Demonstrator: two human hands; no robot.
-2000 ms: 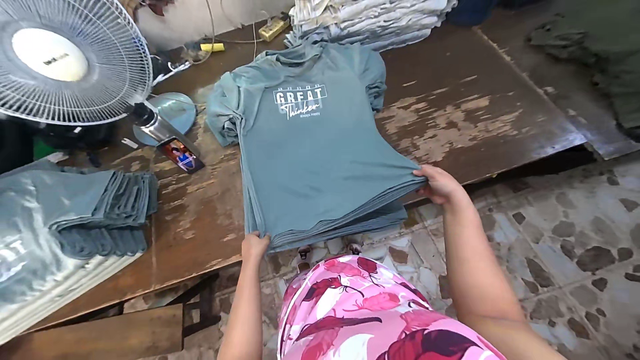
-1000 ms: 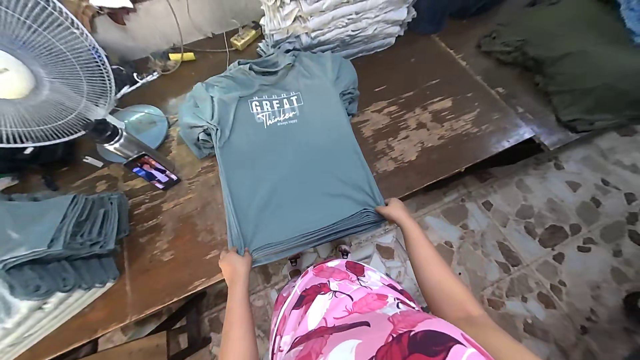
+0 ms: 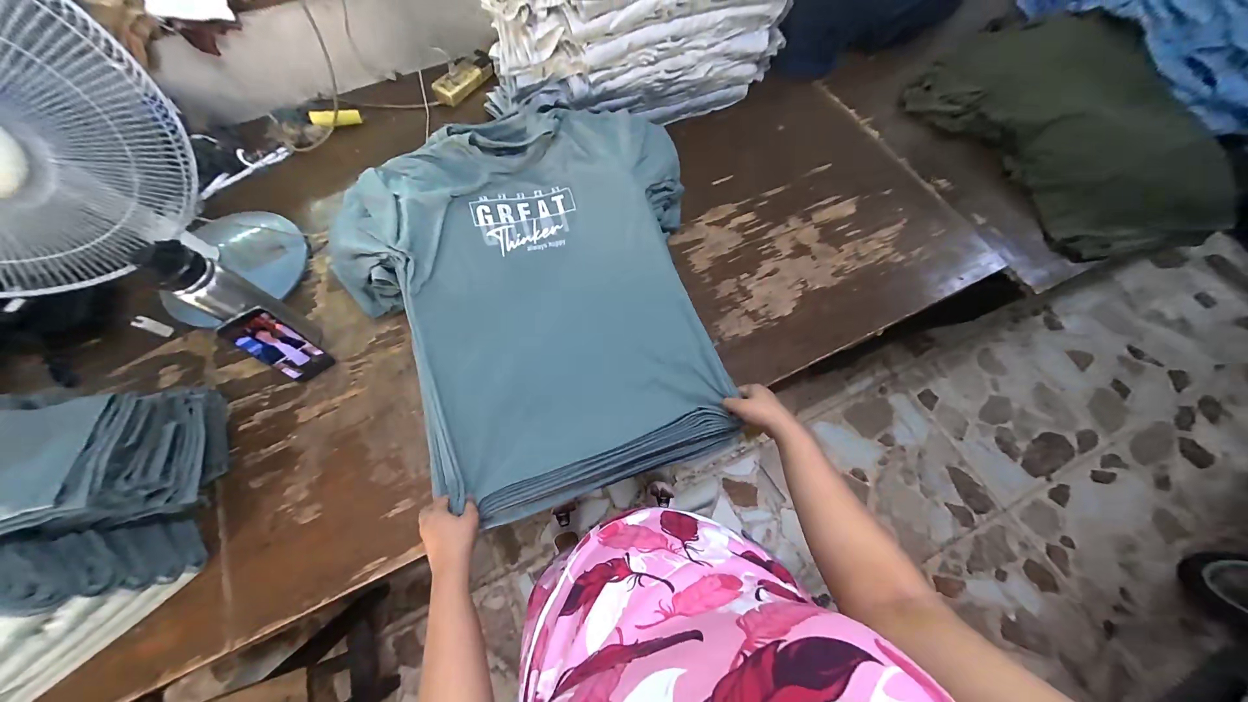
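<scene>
A stack of grey-green T-shirts (image 3: 565,331) lies on the wooden table, collars away from me and hems at the near edge. White print marks the chest of the top one. My left hand (image 3: 449,531) pinches the left hem corner of the top T-shirt, and my right hand (image 3: 760,408) pinches the right hem corner. Between them the cloth lies fairly flat, while the sleeves are bunched at both sides. Layered hems show beneath the top one. How many layers each hand grips cannot be told.
Folded grey-green garments (image 3: 107,468) are piled at left. A fan (image 3: 78,146), a metal tumbler (image 3: 210,288) and a phone (image 3: 276,343) stand near them. Whitish cloths (image 3: 634,49) are stacked behind the T-shirts. Dark green cloth (image 3: 1082,136) lies right on the wooden table (image 3: 838,224).
The right hem corner, held out to the right two seconds ago, has come inward and down with my right hand. The hems now lie more evenly over one another. Both hands keep hold.
</scene>
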